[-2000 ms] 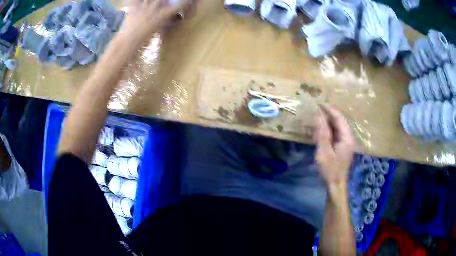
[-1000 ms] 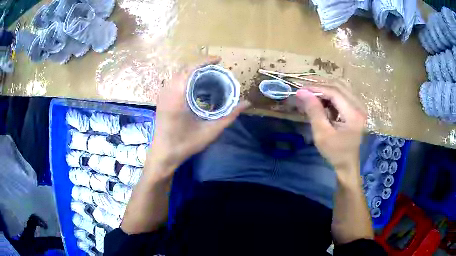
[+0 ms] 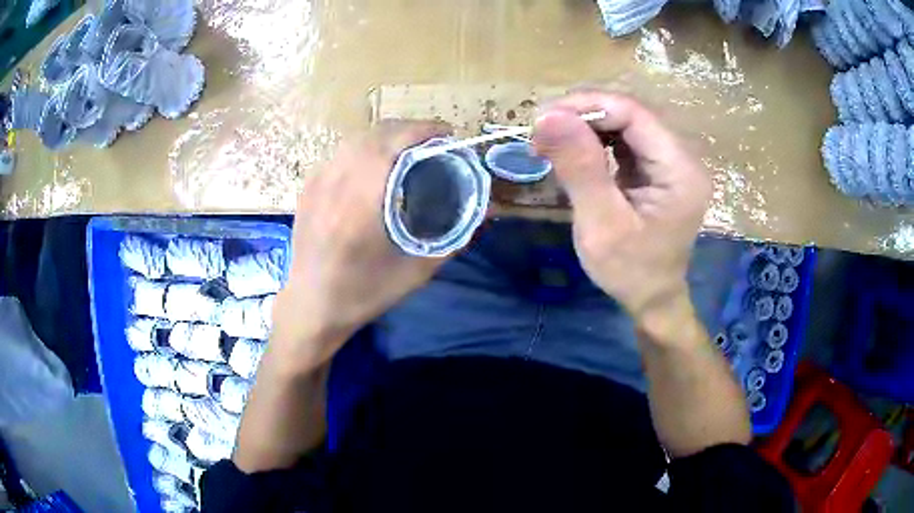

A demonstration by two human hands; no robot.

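Note:
My left hand (image 3: 346,235) is bare and holds a pale grey tube-shaped part (image 3: 438,200), its wide open mouth facing up at me. My right hand (image 3: 636,190) pinches a thin pale glue stick (image 3: 476,141) between thumb and fingers. The stick's far tip touches the upper left of the part's rim. The oval glue dish (image 3: 517,160) with bluish-grey inside lies just right of the part, on the stained cardboard pad (image 3: 411,103). A spare stick by the dish is mostly hidden behind my right hand.
Ruffled parts (image 3: 867,160) stand in ridged columns at the right. Loose grey parts (image 3: 125,70) lie at the upper left, more at the top edge. A blue crate (image 3: 112,331) of parts is at my left, a second blue crate (image 3: 797,341) at my right beside a red stool (image 3: 852,441).
My left hand first reached to the top left, then came back with the tube-shaped part. My right hand took up the stick, had it at the dish, and moved its tip to the part's rim.

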